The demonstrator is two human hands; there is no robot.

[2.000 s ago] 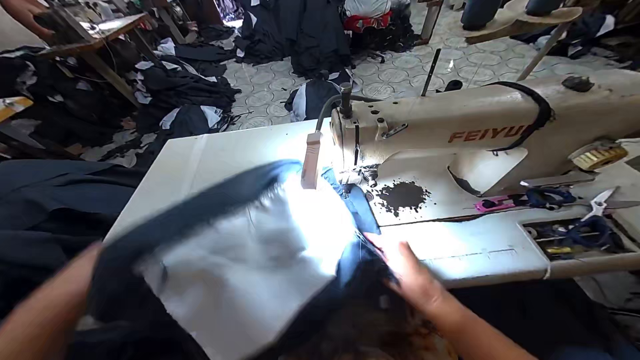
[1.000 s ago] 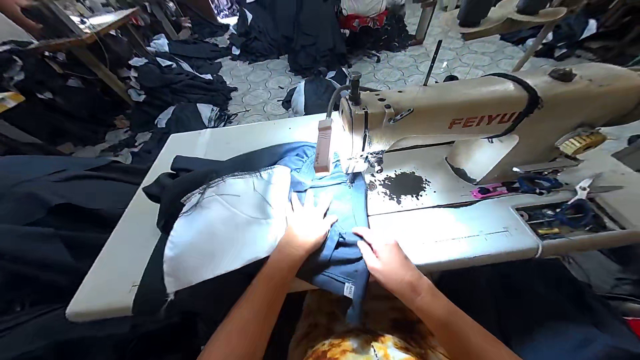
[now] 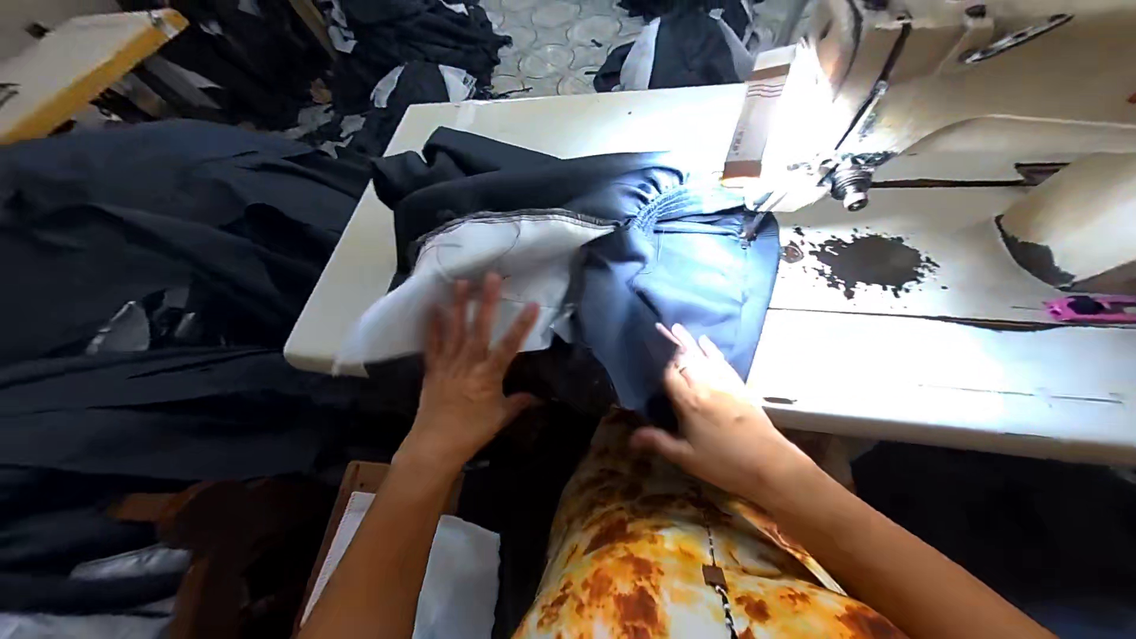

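Note:
A dark garment [image 3: 701,266] with a gathered seam lies on the sewing machine table, its right part beneath the needle area of the industrial sewing machine [image 3: 852,182]. White pocket-like fabric [image 3: 506,257] is spread over its left part. My left hand [image 3: 470,373], fingers apart and somewhat blurred, is over the lower edge of the white fabric; whether it touches is unclear. My right hand [image 3: 719,408] is at the garment's near edge, fingers partly bent, with the fingertips against the cloth. Whether it pinches the cloth cannot be told.
Dark fabric [image 3: 160,240] is heaped left of the white table [image 3: 887,364]. A pink-handled tool [image 3: 1092,309] lies at the right, beyond a dark worn patch [image 3: 874,262]. White cloth [image 3: 457,577] rests low by my left forearm. More garments [image 3: 683,49] lie on the floor behind.
The garment, lifted and blurred two seconds ago, now lies on the table. Since one second ago, my left hand has moved from the garment near the needle to the white fabric's lower edge. The view has moved closer.

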